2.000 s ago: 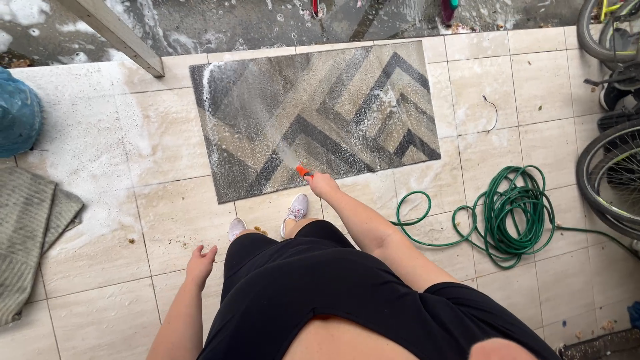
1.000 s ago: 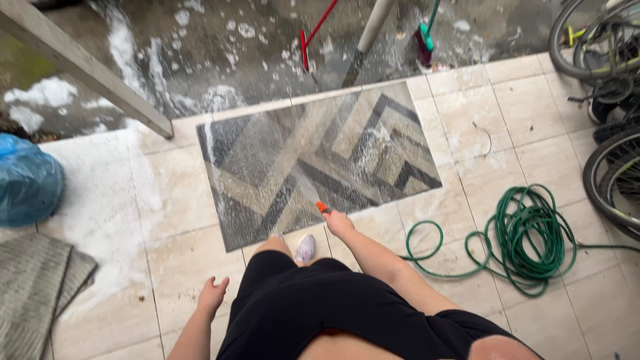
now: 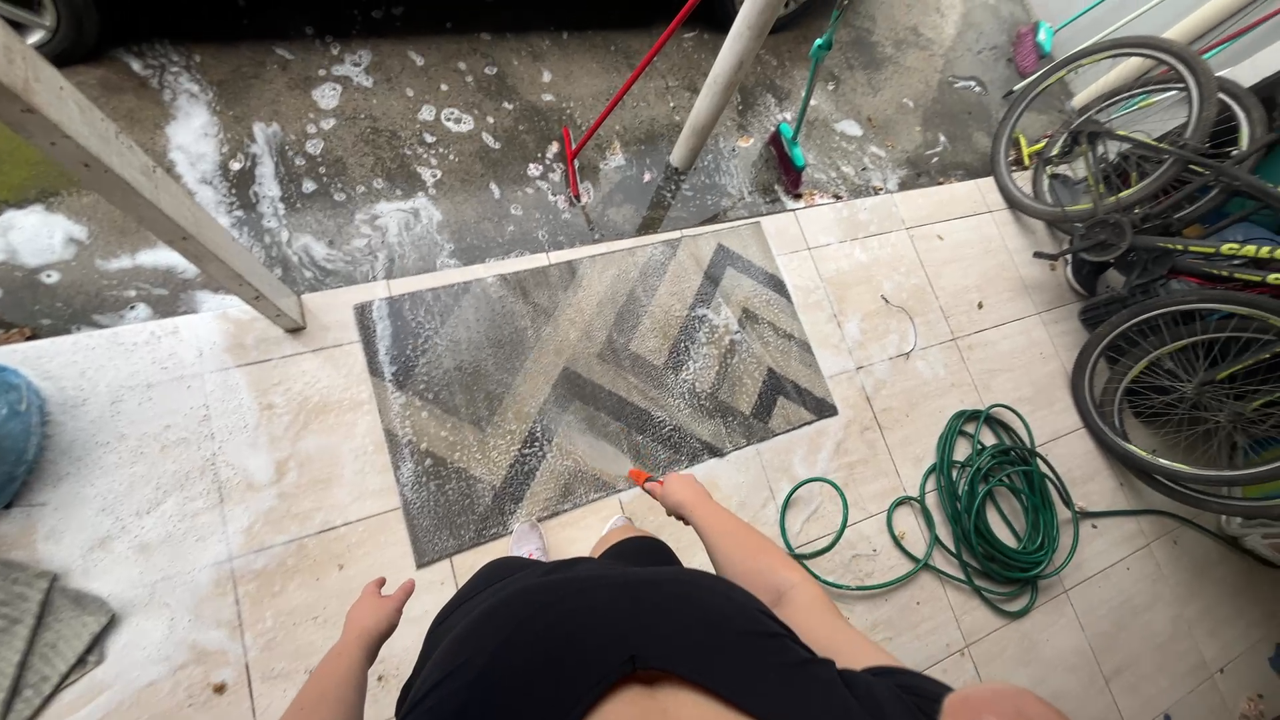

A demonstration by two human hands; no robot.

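My right hand (image 3: 684, 496) is closed on a hose nozzle with an orange tip (image 3: 640, 477), from which water sprays onto a wet, foamy rug (image 3: 540, 390). The rug has a grey, beige and black chevron pattern and lies flat on the tiles. My left hand (image 3: 376, 610) hangs at my side with fingers apart, holding nothing. A green garden hose (image 3: 1000, 510) lies coiled on the tiles to the right, one loop reaching toward my right arm. My shoe (image 3: 528, 540) stands close to the rug's near edge.
Bicycles (image 3: 1190, 390) lean at the right. Beyond the tile edge, a red squeegee (image 3: 572, 165), a pole (image 3: 725, 85) and a teal push broom (image 3: 788, 160) stand on wet, soapy concrete. A post (image 3: 150, 180), a blue bag or container (image 3: 15, 435) and folded mats (image 3: 50, 635) are at left.
The spray has shifted left over the rug's near part since a second ago. My right hand still holds the nozzle, and my left hand remains free. The view has shifted, showing more concrete.
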